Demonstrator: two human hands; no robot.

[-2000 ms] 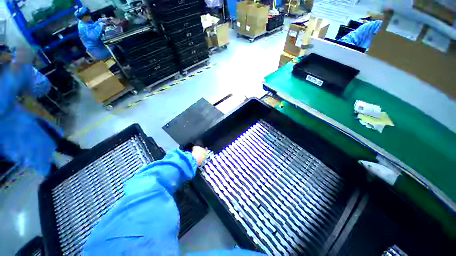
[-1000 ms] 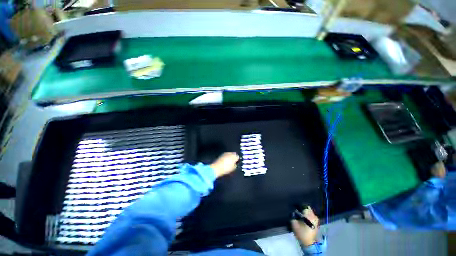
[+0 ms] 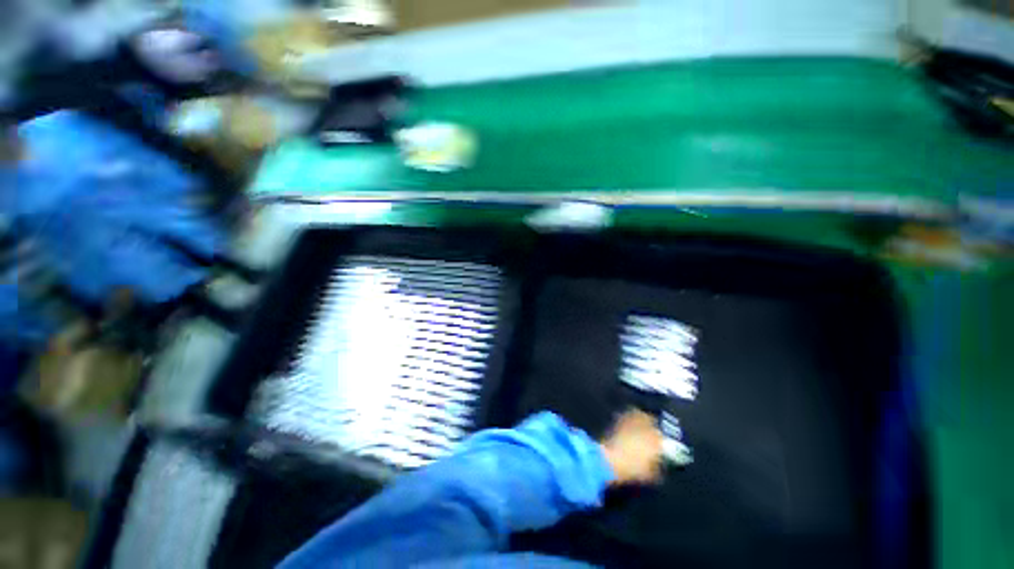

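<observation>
The view is blurred. A black tray (image 3: 767,445) with a bare dark floor holds a short stack of silvery parts (image 3: 658,356). My left hand (image 3: 636,448) reaches into this tray just below those parts. More silvery bits (image 3: 674,439) show at its fingertips; whether it grips them cannot be told. To the left, another black tray (image 3: 261,361) is filled with tight rows of silvery parts (image 3: 434,361). My right hand is not in view.
A raised green shelf (image 3: 689,133) runs behind the trays, with a small black tray (image 3: 365,111) and a pale item (image 3: 436,146) on it. A person in a blue smock (image 3: 111,211) is at the left. A tray edge (image 3: 122,489) shows at the lower left.
The view has shifted, and the trays appear farther right. My left hand has moved below the short stack, where further silvery bits now show. My right hand has left the view. A person now shows at left.
</observation>
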